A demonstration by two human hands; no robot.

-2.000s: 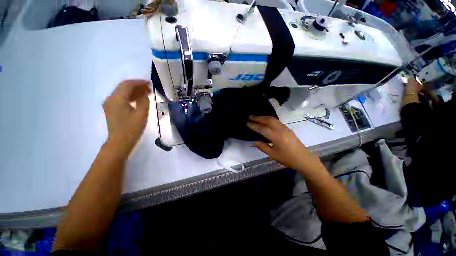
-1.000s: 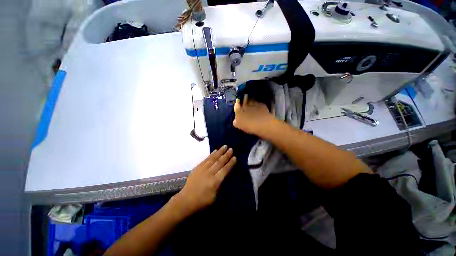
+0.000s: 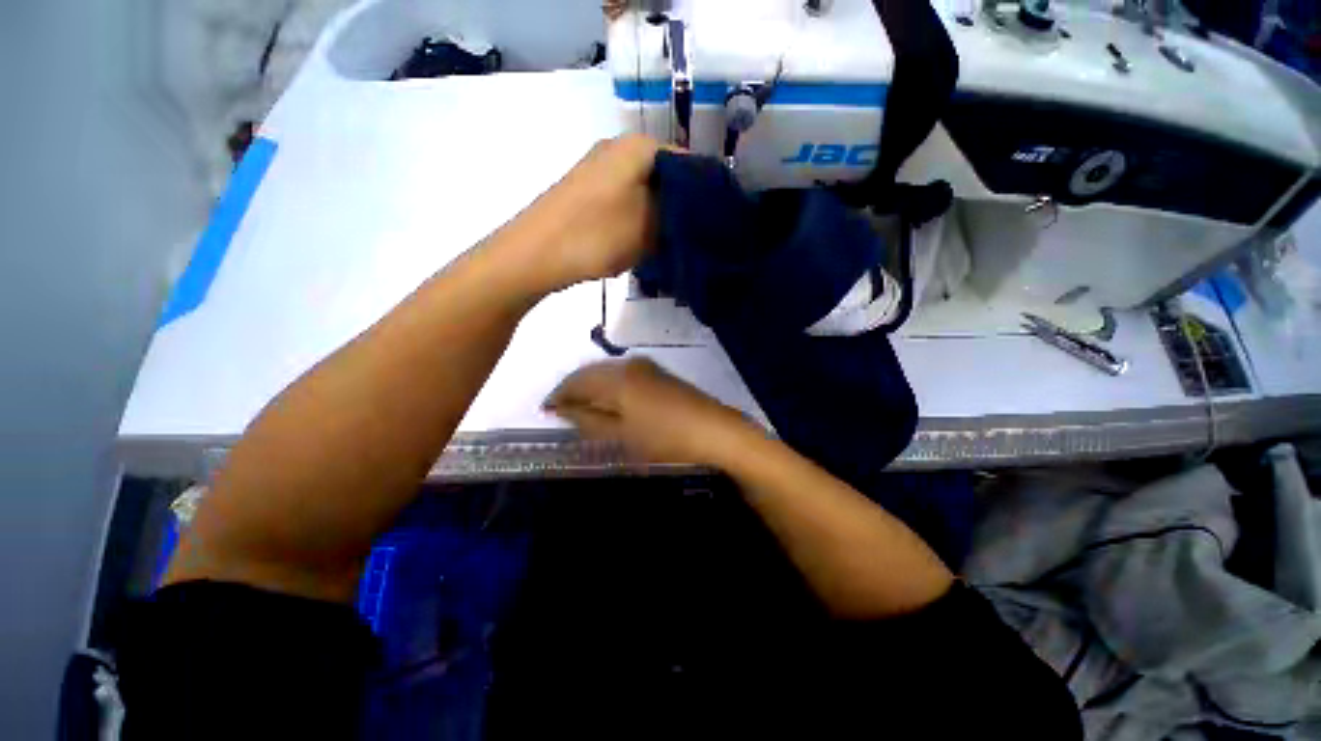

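Note:
The navy garment piece point(image 3: 790, 275) lies bunched in front of the white sewing machine point(image 3: 811, 123) and drapes towards the table's front edge. A pale part point(image 3: 866, 304) shows at its right side. My left hand point(image 3: 601, 217) grips the navy cloth's upper left end, raised in front of the machine head. The cloth and hand hide the presser foot and needle. My right hand point(image 3: 623, 405) is low, left of the hanging cloth, near the front edge, and blurred. Its fingers point left; whether it holds anything is not clear.
A slim silver tool point(image 3: 1072, 345) lies right of the cloth. A black cloth strip point(image 3: 916, 87) hangs over the machine arm. Grey garments point(image 3: 1159, 579) are heaped at lower right. Blue tape point(image 3: 220, 232) marks the table's left end. Blue plastic shows below the table.
My left hand has risen to the machine head and now grips the navy cloth. My right hand has left the needle area and moved down and left. The cloth is lifted and bunched.

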